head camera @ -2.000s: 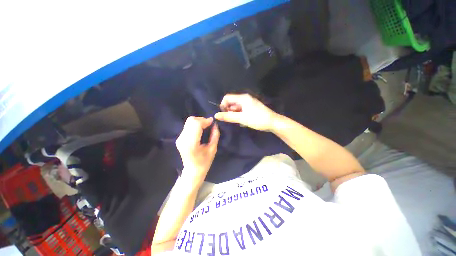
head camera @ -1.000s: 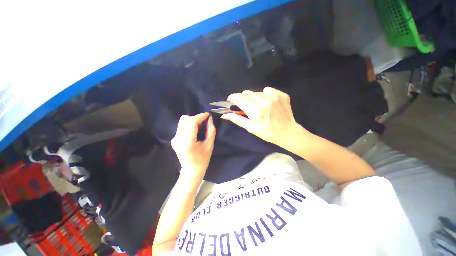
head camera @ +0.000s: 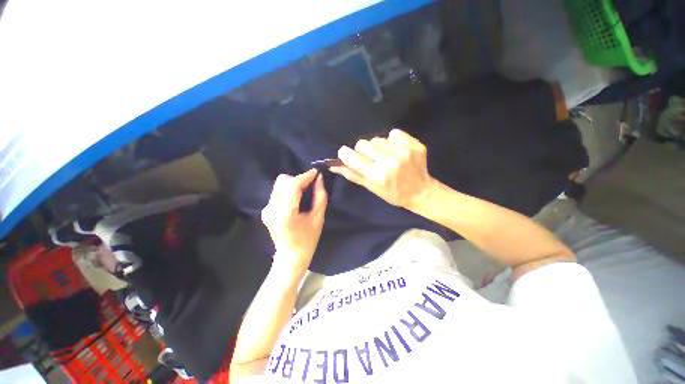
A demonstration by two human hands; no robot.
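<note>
The navy garment [head camera: 353,214] lies across my lap, dark and bunched. My left hand [head camera: 294,208] pinches a small fold of it between thumb and finger. My right hand [head camera: 387,166] is closed around the thread snips [head camera: 327,161], whose short silvery blades point left, right at the left fingertips and the pinched cloth. The blades look nearly closed. The snips' handle is mostly hidden in my fist. Any loose thread is too fine to see.
A white table with a blue edge [head camera: 218,94] spans the upper left. A red crate [head camera: 113,341] holding dark cloth is at the lower left. A green basket [head camera: 605,37] is at the upper right. Dark garments [head camera: 496,150] lie to the right of my hands.
Two seconds ago my right fingertips were beside the left ones; the right hand then drew back with the snips' blades apart. Now the blades are closer together at the cloth.
</note>
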